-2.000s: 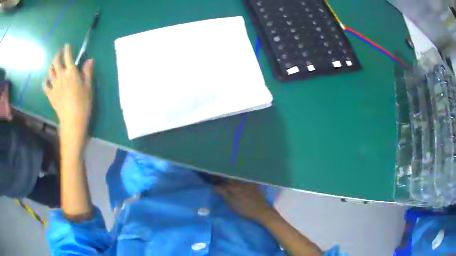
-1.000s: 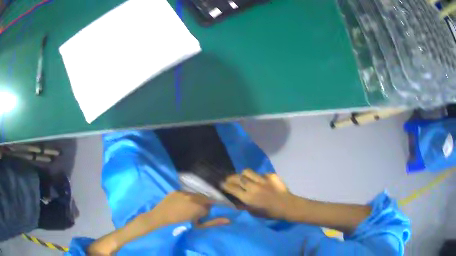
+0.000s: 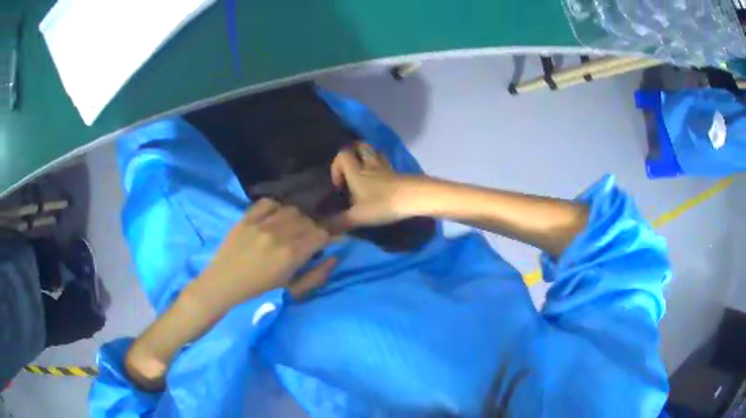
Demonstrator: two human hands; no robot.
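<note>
My left hand and my right hand are close together over my lap, at the opened front of my blue smock. Dark clothing shows between the smock's sides. The fingers of both hands are bent near the dark cloth at the waist. The picture is blurred there, and I cannot tell whether either hand grips anything. Both hands are below the table's front edge.
The green table crosses the top, with white paper sheets, a pen at far left and clear blister trays at top right. A seated person's dark leg is at left. A blue stool stands at right.
My left hand has left the tabletop and come to my lap beside my right hand. The view has tilted down, so the black tray is out of the picture. The smock front now hangs open.
</note>
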